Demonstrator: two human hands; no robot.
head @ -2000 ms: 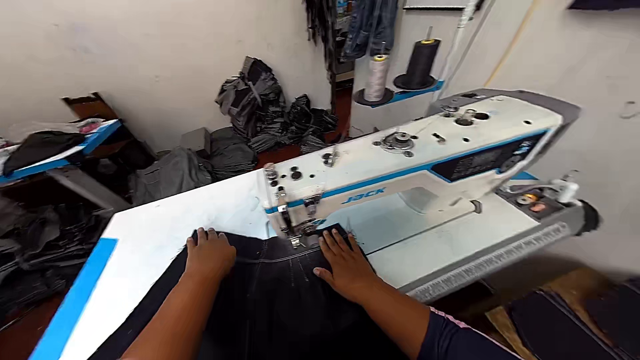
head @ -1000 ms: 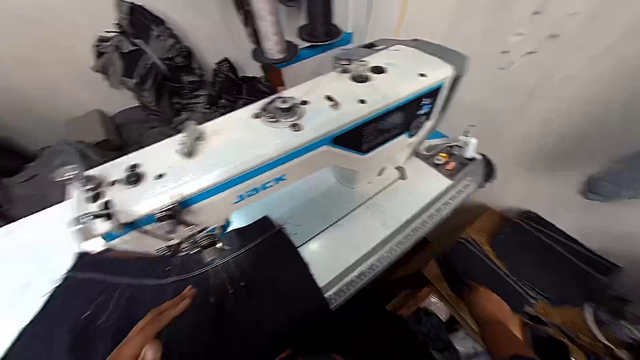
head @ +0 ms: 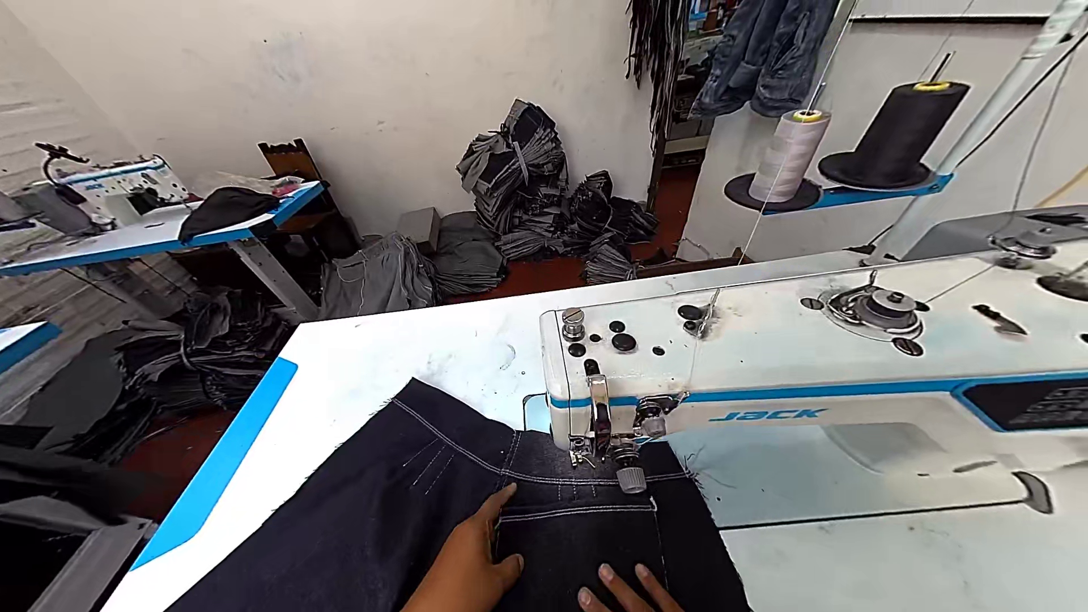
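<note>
Dark denim fabric (head: 340, 501) with white stitch lines lies over the left part of the white sewing table (head: 450, 340), partly under the head of a Jack sewing machine (head: 765, 340). My left hand (head: 472, 552) rests on the denim just below and left of the presser foot area, index finger pointing toward it, thumb apart. Lower right of it, the fingers of my right hand (head: 629, 591) lie spread on a denim piece with a white-stitched top edge (head: 578, 513). The rest of that hand is below the frame. The needle is not clearly visible.
A light thread cone (head: 790, 157) and a black thread cone (head: 905, 132) stand on a blue holder behind the machine. Bundles of cut fabric (head: 514, 178) lie against the wall. At the left are another sewing table (head: 289, 204) and more dark fabric on the floor (head: 212, 348).
My right hand was at a fabric stack on the right one second ago and is now on the denim by the machine. A stitch-edged piece now lies there. The view has swung left.
</note>
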